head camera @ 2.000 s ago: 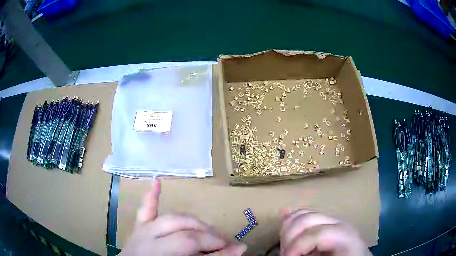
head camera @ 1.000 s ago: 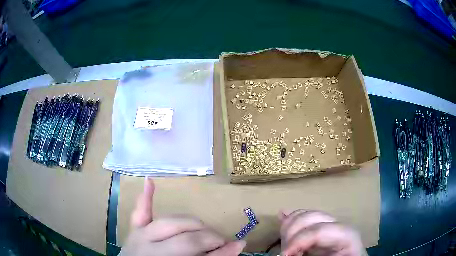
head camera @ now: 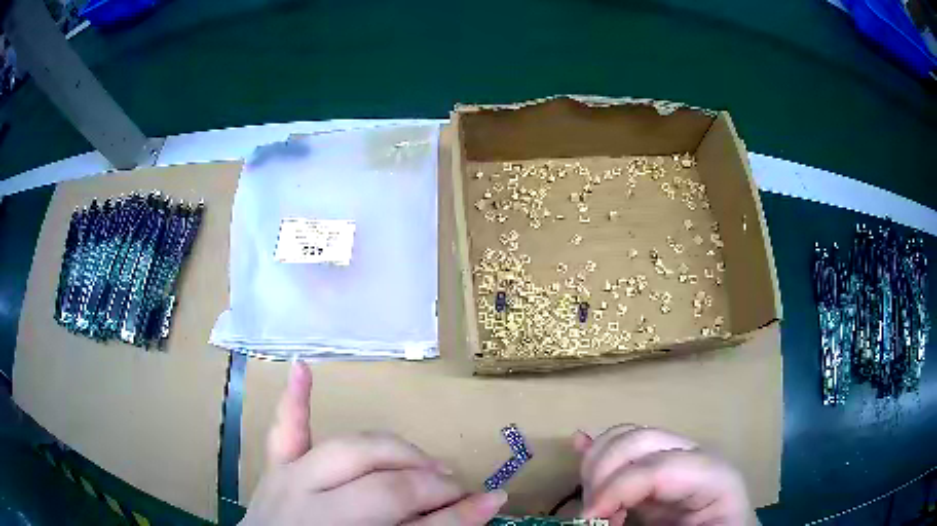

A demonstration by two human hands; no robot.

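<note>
A narrow green circuit board [head camera: 545, 522] shows at the bottom edge, mostly cut off, between the fingertips of both my hands. My left hand [head camera: 360, 478] grips its left end, with one finger stretched up toward the plastic bags. My right hand [head camera: 663, 478] has its fingers curled at the board's right end. A short dark wire [head camera: 565, 501] shows beside my right fingertips. A bent blue-purple patterned strip [head camera: 510, 457] lies on the cardboard sheet [head camera: 411, 401] between my hands.
An open carton [head camera: 755, 247] with many small gold bits and two dark pieces stands behind my hands. Labelled plastic bags [head camera: 339, 308] lie left of it. A board row [head camera: 128, 269] lies far left on cardboard, a looser board pile [head camera: 873, 313] far right. A metal post [head camera: 77, 87] stands back left.
The green board now shows as a strip at the bottom edge between my fingertips. My left hand's raised finger has shifted slightly left. The bags, carton and patterned strip stay in place.
</note>
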